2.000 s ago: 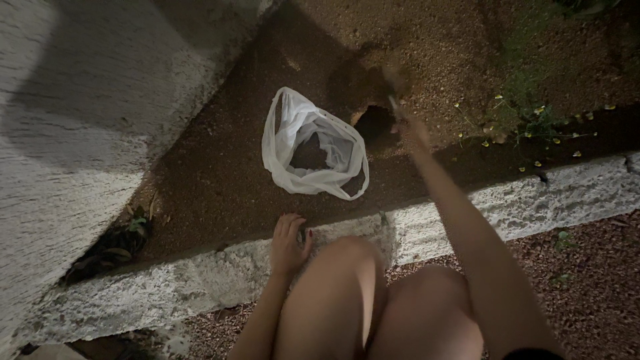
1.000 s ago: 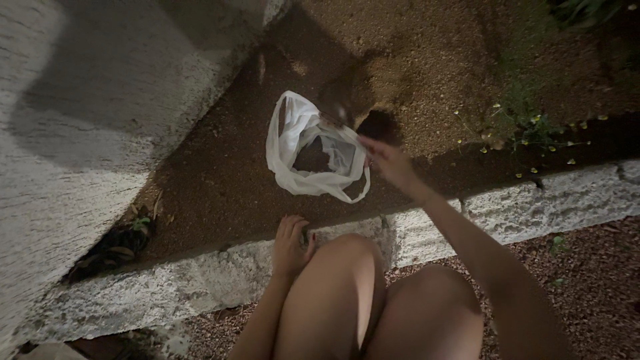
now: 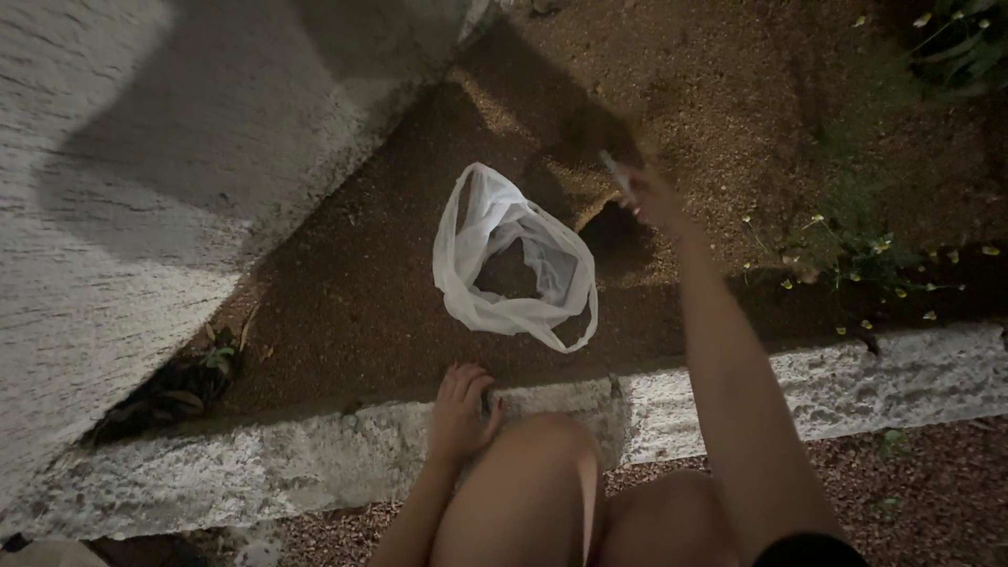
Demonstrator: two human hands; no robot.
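A white plastic bag (image 3: 516, 264) lies with its mouth open on brown soil, dark soil showing inside it. My right hand (image 3: 654, 201) is to the right of the bag, closed on the handle of a small tool (image 3: 616, 173); blur and shadow hide the tool's far end and its kind. Just below that hand is a dark hole (image 3: 618, 232) in the ground. My left hand (image 3: 465, 405) rests on the white curb below the bag, fingers slightly spread. A small dark thing shows beside its fingers, and I cannot tell whether it is held.
A rough white wall (image 3: 157, 157) rises at the left. A whitewashed curb (image 3: 890, 386) runs across in front of my knees, with reddish gravel (image 3: 937, 488) on my side. Small yellow-flowered plants (image 3: 858, 268) grow at the right; leaves (image 3: 189, 386) lie in the left corner.
My right hand has moved from the bag's right edge, where it was a second ago, to the right and up, back over the ground by the hole. My left hand has stayed on the curb.
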